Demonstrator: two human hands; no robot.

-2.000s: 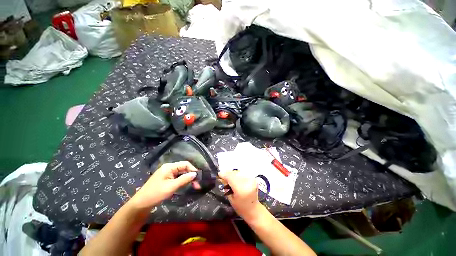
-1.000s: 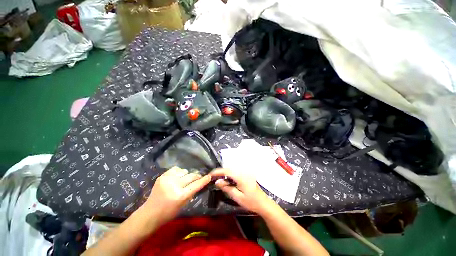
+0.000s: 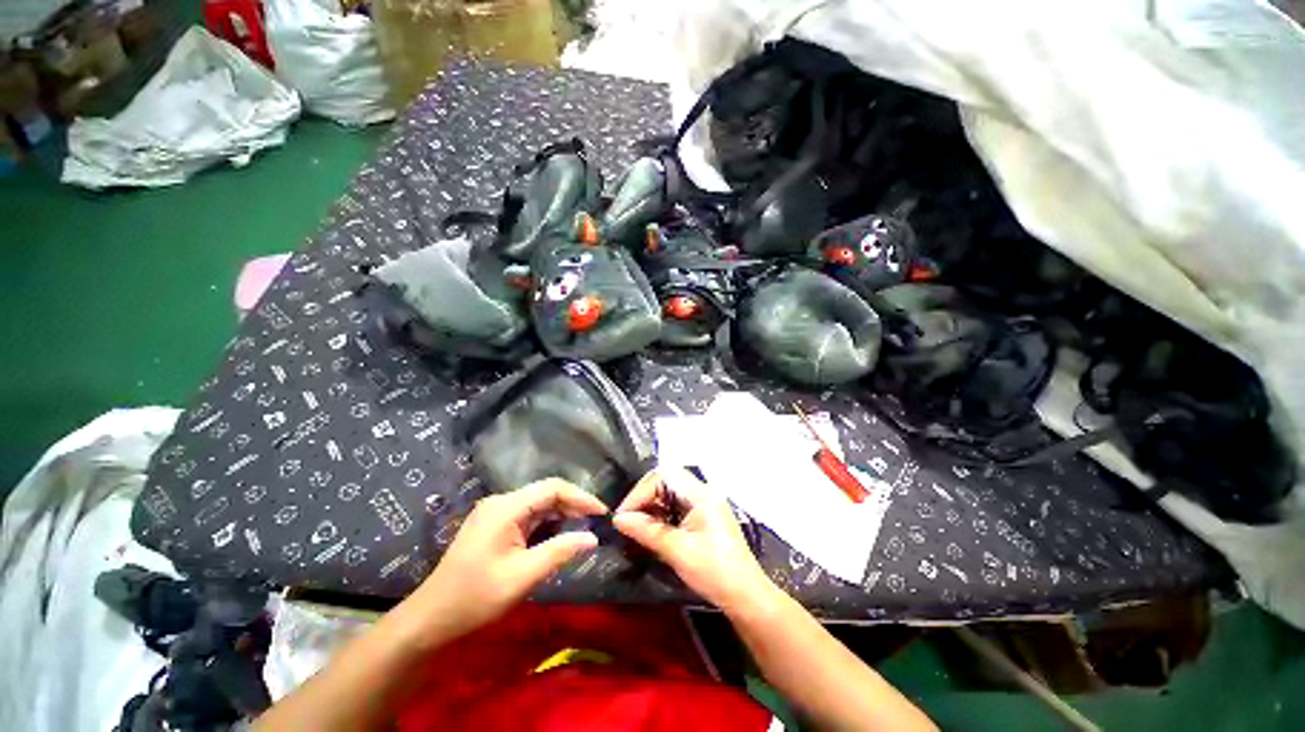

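A grey bag (image 3: 551, 436) with a black strap lies at the table's front edge, its face not visible. My left hand (image 3: 518, 551) and my right hand (image 3: 690, 536) meet just in front of it, thumbs and forefingers pinching a small dark part of the black strap (image 3: 608, 529). The fingers hide most of that part. Whether my right hand also holds a tool, I cannot tell.
Grey cartoon bags (image 3: 594, 303) lie mid-table on the doodle-printed cloth (image 3: 308, 415). A large white sack (image 3: 1102, 157) with dark bags stands at right. White paper (image 3: 780, 486) with a red pen (image 3: 840, 475) lies right of my hands. A floor sack (image 3: 72, 501) is at lower left.
My hands came together over the strap, then the left fingers parted somewhat from the right ones. The black strap piece seen between them earlier is now mostly hidden. The view has shifted slightly.
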